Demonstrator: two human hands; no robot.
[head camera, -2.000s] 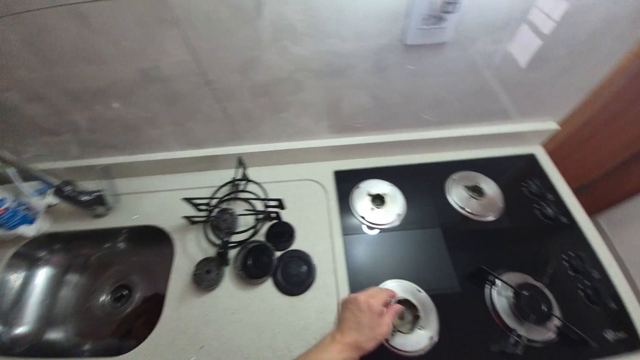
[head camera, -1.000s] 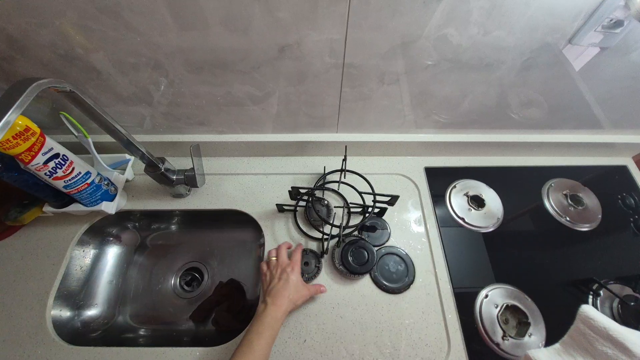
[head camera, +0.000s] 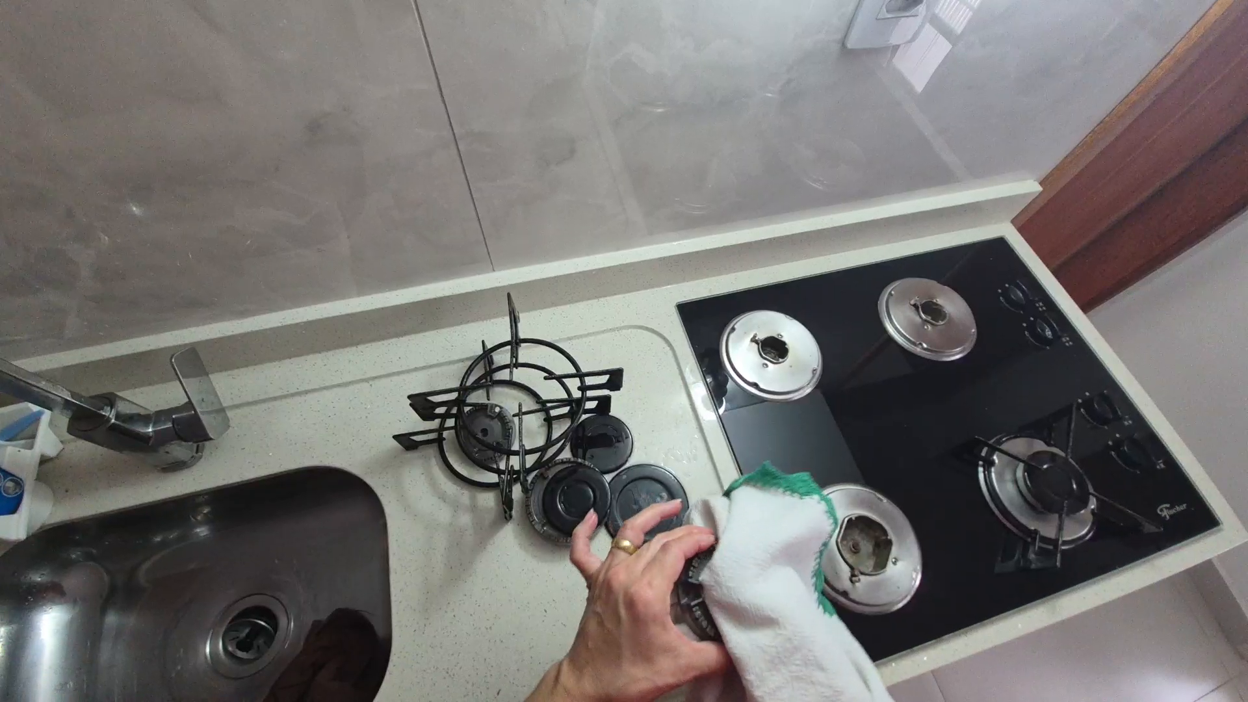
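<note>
My left hand (head camera: 639, 595), with a gold ring, grips a dark round burner head (head camera: 694, 600) above the counter's front part. A white cloth with a green edge (head camera: 770, 575) lies against the burner head's right side and partly covers it. My right hand does not show; the cloth may hide it. Just beyond my left fingers, a burner with a black cap (head camera: 570, 497) and a flat black burner cap (head camera: 645, 499) lie on the counter. Behind them are another black cap (head camera: 602, 442) and stacked black wire pan supports (head camera: 517, 409) over another burner head (head camera: 485, 432).
At right is a black glass cooktop (head camera: 907, 419) with bare metal burner plates (head camera: 770, 355) and one pan support (head camera: 1058, 487) in place. A steel sink (head camera: 322, 526) lies at left, with a chrome faucet (head camera: 146, 429) behind it. A wall socket (head camera: 882, 19) sits above.
My left hand has lifted the burner head from beside the other burner parts and moved right with it. The cloth, at the lower right edge before, is now against the burner head.
</note>
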